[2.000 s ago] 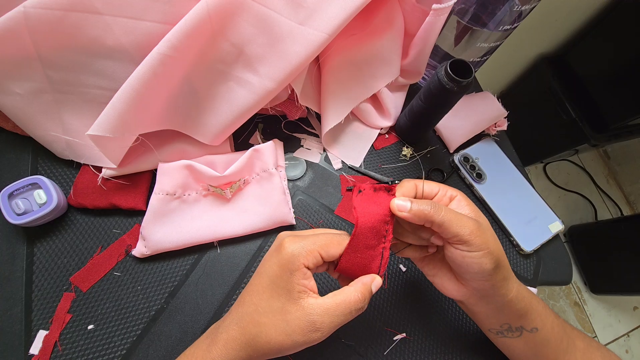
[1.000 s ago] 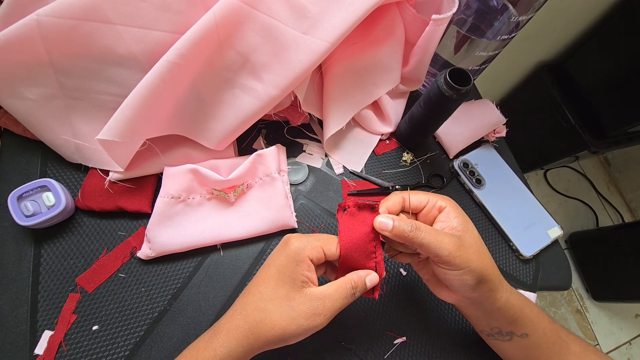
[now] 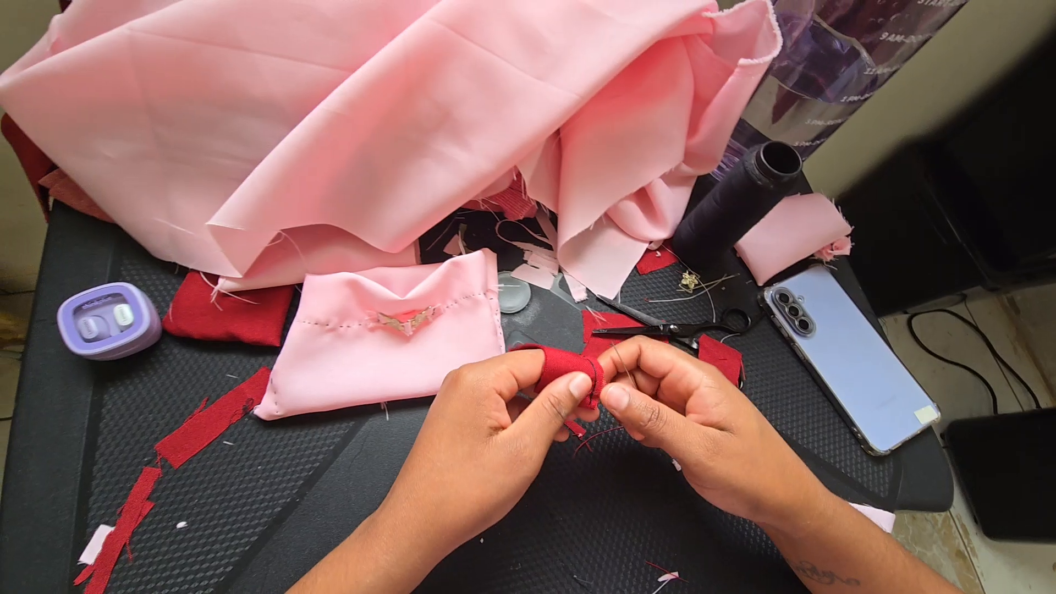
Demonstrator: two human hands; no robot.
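Observation:
Between my hands is a small red fabric piece (image 3: 565, 369), folded over, with dark stitches along its right edge. My left hand (image 3: 487, 429) pinches it between thumb and fingers. At that stitched edge, my right hand (image 3: 676, 404) has thumb and forefinger close together around what looks like a thin needle or thread (image 3: 620, 360); its tip is hard to make out. Black-handled scissors (image 3: 685, 330) lie just beyond my right hand, over red scraps (image 3: 606, 326). To the left rests a stitched pink fabric pouch (image 3: 388, 346) with a metallic ornament (image 3: 406, 319).
Pink cloth (image 3: 371, 124) covers the far side of the black textured table (image 3: 313, 495). A black thread cone (image 3: 734, 202), a pink pouch (image 3: 792, 235) and a phone (image 3: 850, 359) are at right. At left are a purple earbud case (image 3: 109, 322), a red pouch (image 3: 227, 309) and red strips (image 3: 214, 417).
The red piece was held upright and flatter; it is now tilted and folded over in my fingers. My hands have come closer together around it.

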